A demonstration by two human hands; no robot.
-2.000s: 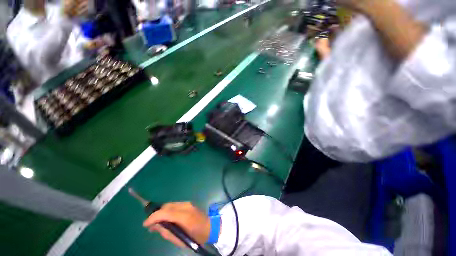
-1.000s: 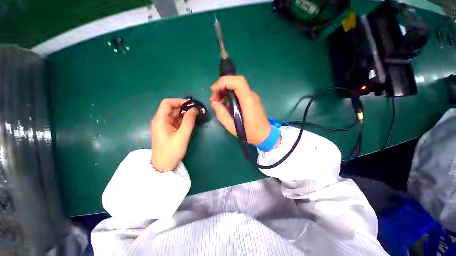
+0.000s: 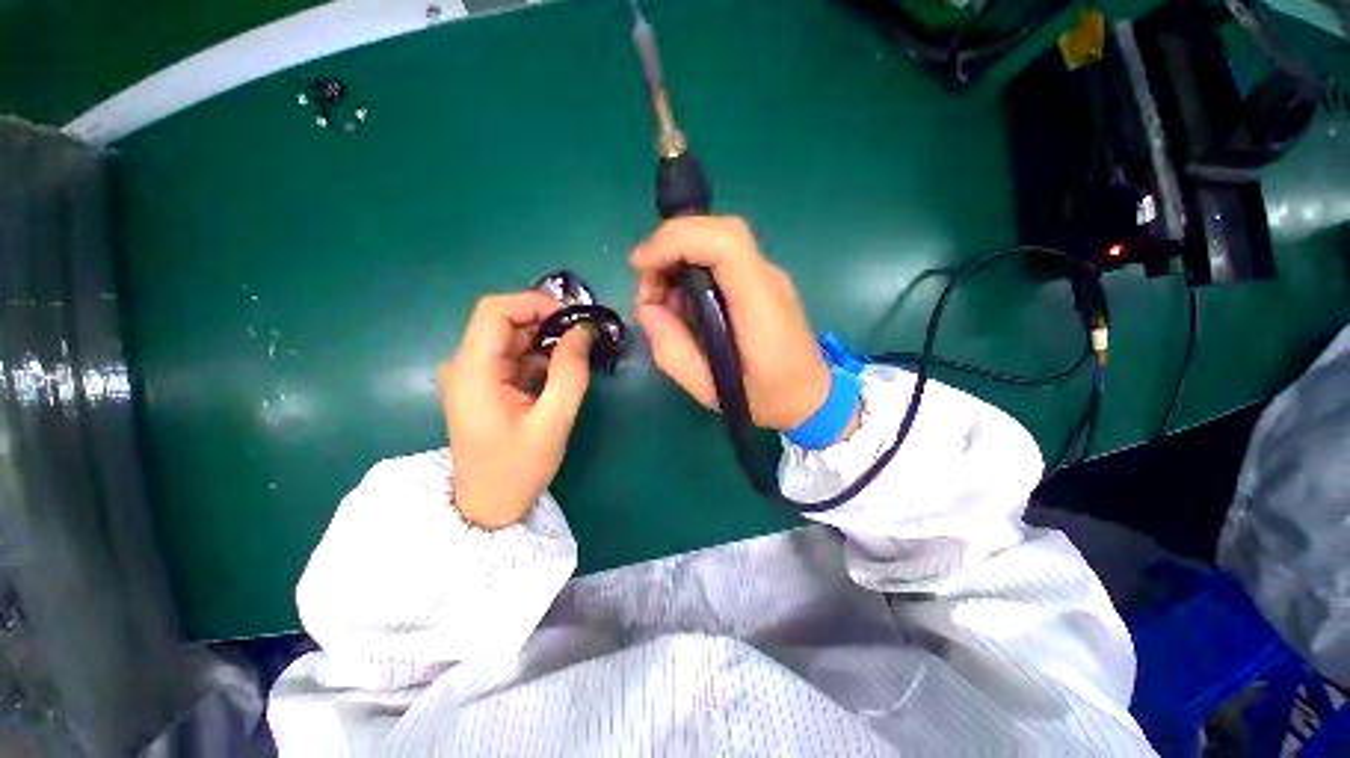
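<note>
My left hand holds a glossy black round part between thumb and fingers above the green mat. A second round piece with silver patches shows just behind it, at the fingertips; whether the two are joined I cannot tell. My right hand grips the black handle of a soldering iron, its metal tip pointing away toward the top edge. The right thumb and forefinger are close to the round part, not touching it. The iron's black cord loops to the right.
A black soldering station with a red light stands at right. Small loose parts lie at upper left. Clear stacked plastic trays stand at the left edge. A pale metal rail borders the belt behind. Another person's sleeve shows at right.
The view has turned from the line down to the bench, bringing both hands in. Since one second ago, a second round piece has become visible behind the black part.
</note>
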